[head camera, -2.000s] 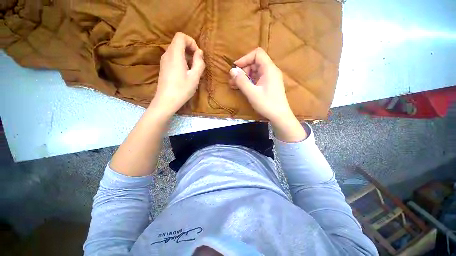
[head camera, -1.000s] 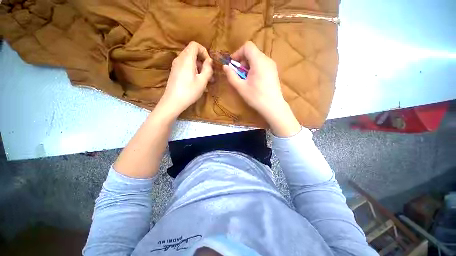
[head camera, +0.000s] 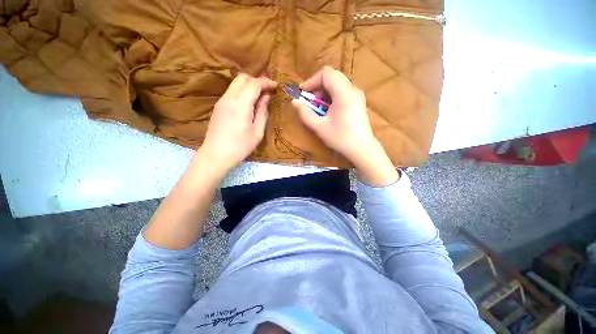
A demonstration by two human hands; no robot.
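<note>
A tan-brown padded jacket [head camera: 392,85] lies over the table, with diamond quilting at its right end. My right hand [head camera: 336,114] holds thread snips [head camera: 312,101] with dark blades and a blue-white and pink body; the blades point left at a stitched seam. My left hand [head camera: 242,114] is just left of the blades, thumb and fingertips pinched together at the seam; any thread between them is too fine to make out. A dark cord or thread loop [head camera: 284,143] lies on the jacket near its front edge. A pale metal zip [head camera: 395,16] runs along the jacket's upper right.
The white table [head camera: 516,72] extends beyond the jacket on both sides. A red tray or bin [head camera: 562,147] with something in it is at the right beyond the table edge. A wooden rack or stool [head camera: 516,293] stands on the floor at lower right.
The snips, mostly hidden two seconds ago, now show in my right hand. Both hands have moved slightly down since one second ago. The zip has come into view since the earliest frame.
</note>
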